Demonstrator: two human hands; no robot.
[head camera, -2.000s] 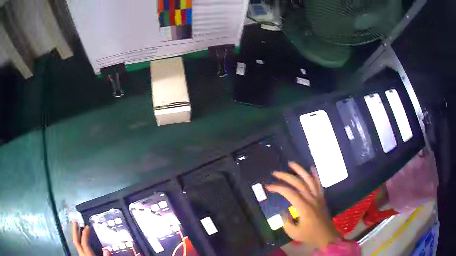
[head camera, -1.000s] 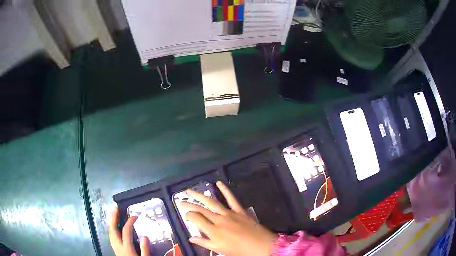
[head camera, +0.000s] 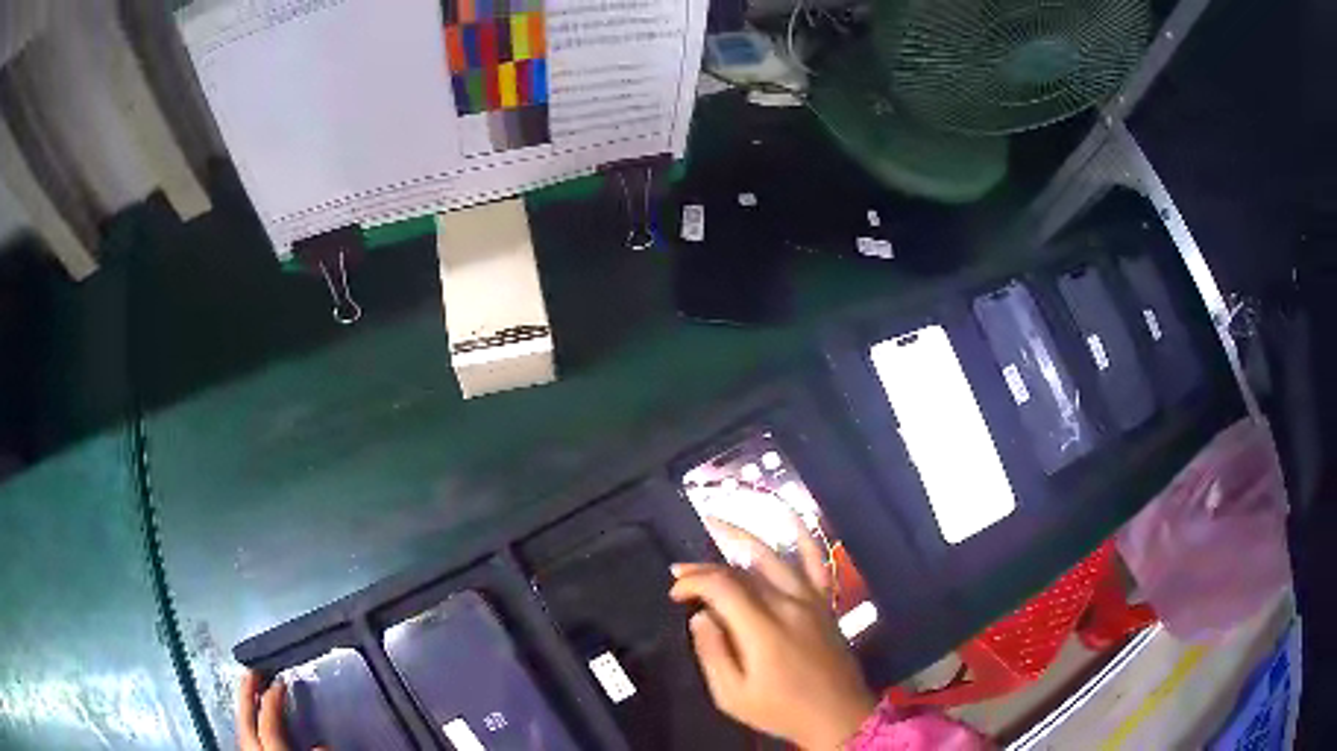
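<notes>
A black phone tray (head camera: 513, 550) lies across the lower middle with phones in side-by-side slots. My right hand (head camera: 770, 631) is over the lit smartphone (head camera: 741, 477) in its fourth slot, fingers apart and touching or just above the screen. My left hand (head camera: 264, 715) is cut off by the lower edge; its fingers are at the left side of the first phone (head camera: 345, 704). The second phone (head camera: 469, 668) has a dim screen and the third (head camera: 601, 587) is dark; both carry small white labels. A further tray at the right holds one white-screen phone (head camera: 943, 433) and several dark ones (head camera: 1110, 345).
A test chart board (head camera: 337, 118) with a color chart (head camera: 499, 74) stands at the back. A small white box (head camera: 496, 294) is in front. Dark phones (head camera: 733, 272) lie near the green fan (head camera: 1026, 59). A red basket (head camera: 1041, 624) and another person's pink sleeve (head camera: 1210, 514) are at lower right.
My right hand has moved from the second phone to the fourth. The first two screens went from bright to dim. The far-right white screen is now dark. The view shifted, so the scene sits further left.
</notes>
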